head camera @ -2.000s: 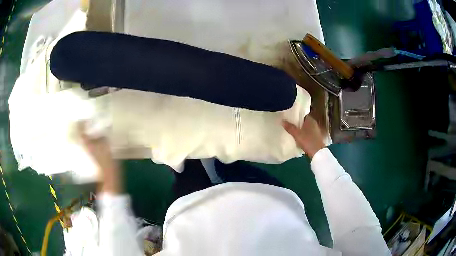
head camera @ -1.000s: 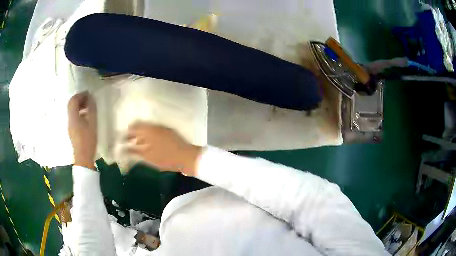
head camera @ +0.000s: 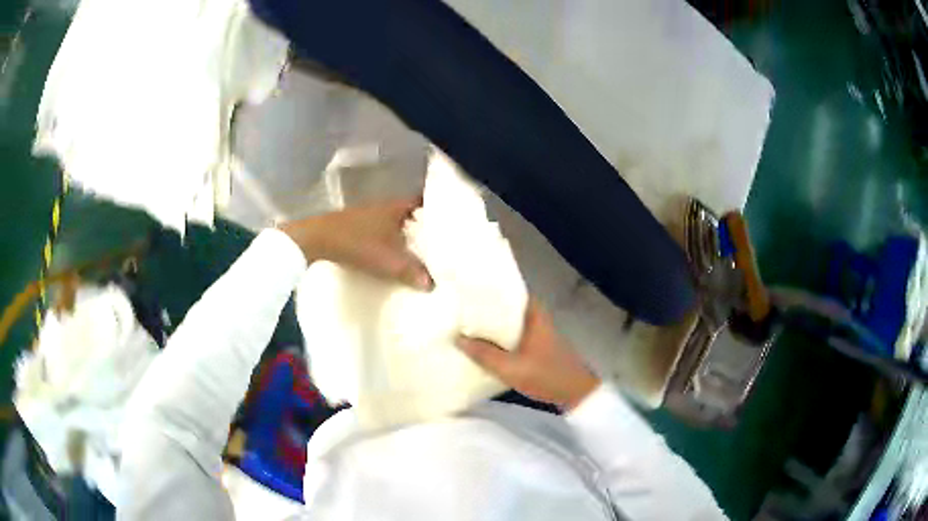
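Note:
A cream-white cloth piece [head camera: 397, 326] is held in front of my body at the table's near edge, below the dark navy sleeve board. My left hand [head camera: 361, 241] grips its upper left part, fingers partly behind the cloth. My right hand [head camera: 529, 358] grips its right side, thumb on top. The cloth hangs down towards my lap. The sleeve board [head camera: 509, 142] is bare and runs diagonally from upper left to lower right.
The steam iron [head camera: 748, 267] stands on the metal rest [head camera: 717, 371] at the table's right edge. A thick white bundle [head camera: 142, 102] lies at upper left. A loose white heap [head camera: 81, 366] is at lower left. A blue and red item [head camera: 280, 422] is below the table.
The view has turned, so the board now slants steeply. The cloth has moved from the table's left part to in front of my body, with both hands on it.

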